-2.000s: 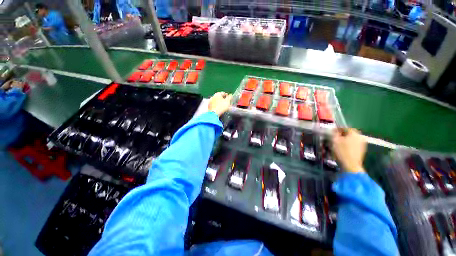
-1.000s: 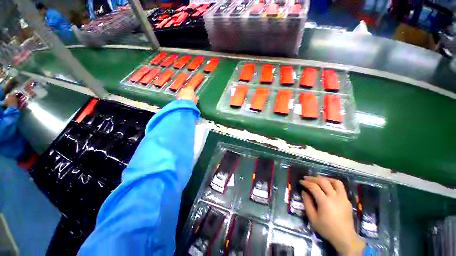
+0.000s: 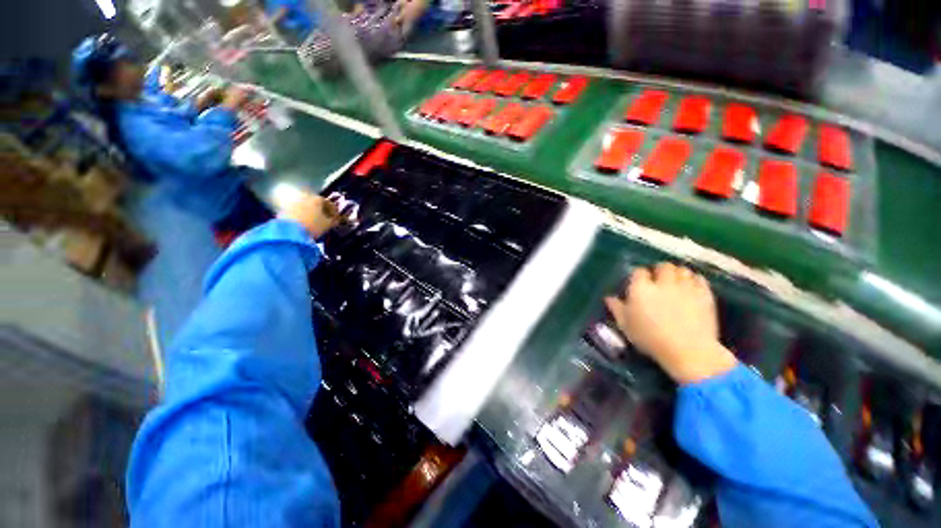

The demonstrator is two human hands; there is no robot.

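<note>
A clear tray (image 3: 495, 397) with black units (image 3: 562, 438) lies on the green bench edge in front of me. My right hand (image 3: 671, 315) is over its upper part, fingers curled at a black unit; whether it grips it is hidden. A black tray (image 3: 444, 232) lies to the left, with red covers (image 3: 378, 158) at its far left corner. My left hand (image 3: 312, 213) is at the left edge of the black tray, blurred, its fingertips bent; I cannot tell whether it holds anything.
Two clear trays of covered units (image 3: 722, 172) lie on the green belt (image 3: 568, 155). A white liner (image 3: 516, 320) lies between the black tray and the clear tray. A person in blue (image 3: 170, 139) works at the left. A tray stack (image 3: 722, 46) stands across the belt.
My left hand has moved from the covered units on the belt to the black tray's left edge. My right hand stays over the clear tray. The view has turned left.
</note>
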